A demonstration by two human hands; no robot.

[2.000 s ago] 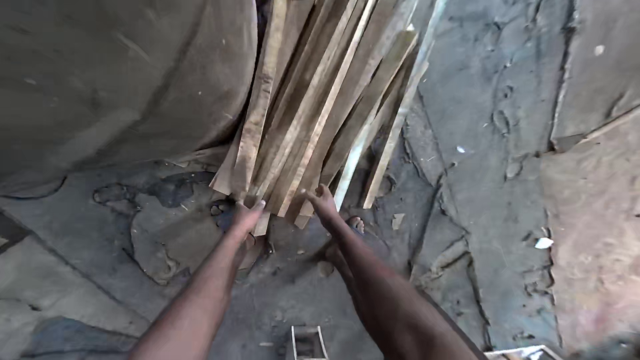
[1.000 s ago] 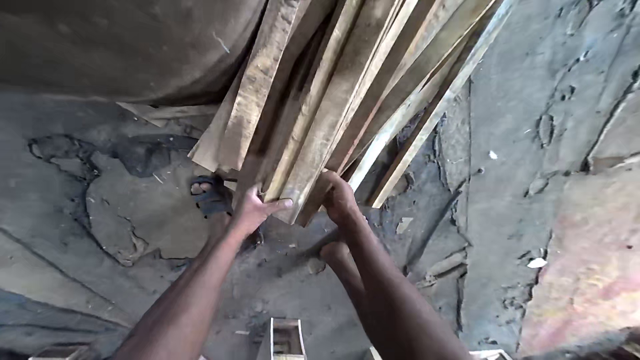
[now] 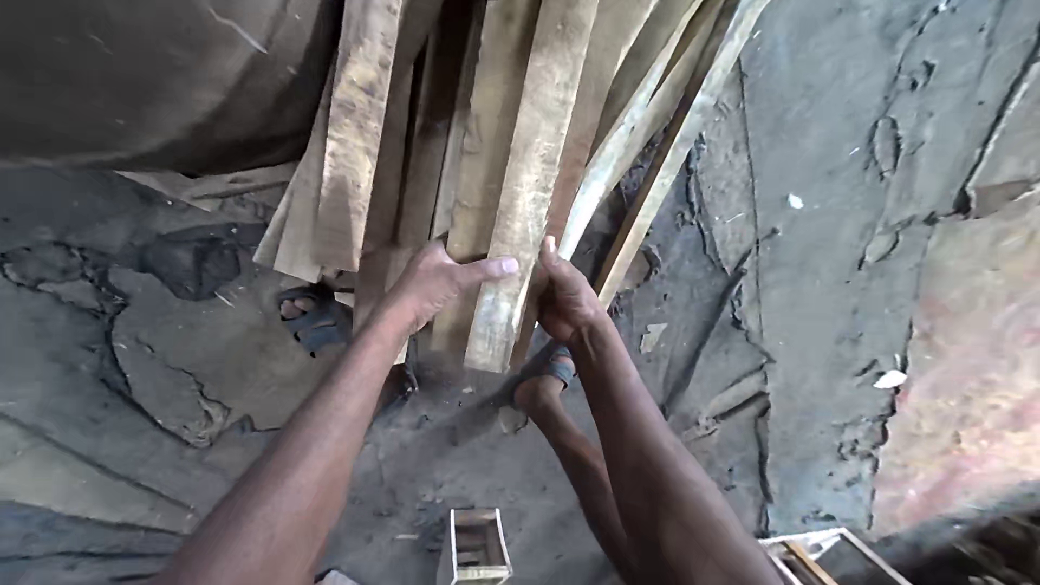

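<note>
Several long wooden planks run from the top edge down to my hands at the middle of the head view. My left hand grips the near ends from the left, its thumb lying across the top of the foremost plank and its fingers hidden. From the right, my right hand holds the edge of the same planks, thumb up and fingers curled beneath. Other planks lie to the left, with their ends beside my left hand, and a narrow pale-edged strip slants down on the right.
A large dark rounded surface fills the upper left. My sandalled feet stand on the cracked, uneven floor below the planks. A small wooden box frame is at the bottom, another frame at the lower right.
The held plank ends look larger and nearer, raised with both my hands. My left thumb now lies across the foremost plank. The view has moved somewhat.
</note>
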